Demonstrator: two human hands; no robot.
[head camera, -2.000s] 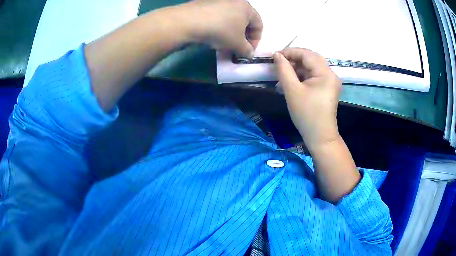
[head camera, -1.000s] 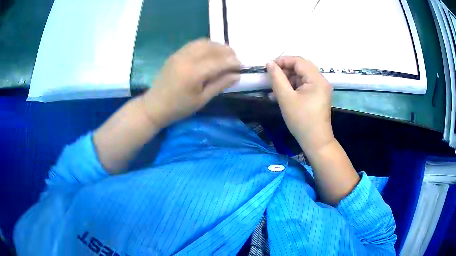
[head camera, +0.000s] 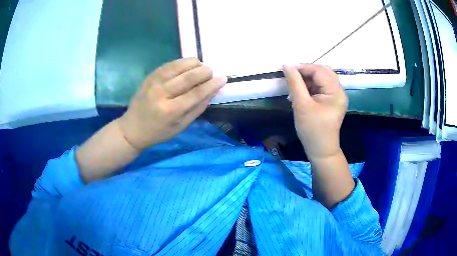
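Observation:
A white panel (head camera: 295, 35) with a thin black border lies flat in front of me. My left hand (head camera: 170, 100) has its fingers close together, fingertips at the near-left corner of the border; whether they grip anything is hidden. My right hand (head camera: 320, 100) pinches thumb and forefinger at the near border, to the right of my left hand. A narrow tape (head camera: 346, 38) runs from behind my right fingers up and right across the panel to its far right. A dark strip (head camera: 255, 76) lies along the near edge between my hands.
The dark green table top (head camera: 135, 55) shows around the panel. A white sheet (head camera: 47, 60) lies at the left. White layers (head camera: 432, 75) are stacked at the right. A blue bin with white sheets (head camera: 413, 175) is at the lower right. A short dark stick (head camera: 413, 83) lies right of the panel.
My left hand has moved down and left from over the panel. The view has shifted, so the panel sits further left. A longer stretch of tape now shows beyond my right hand.

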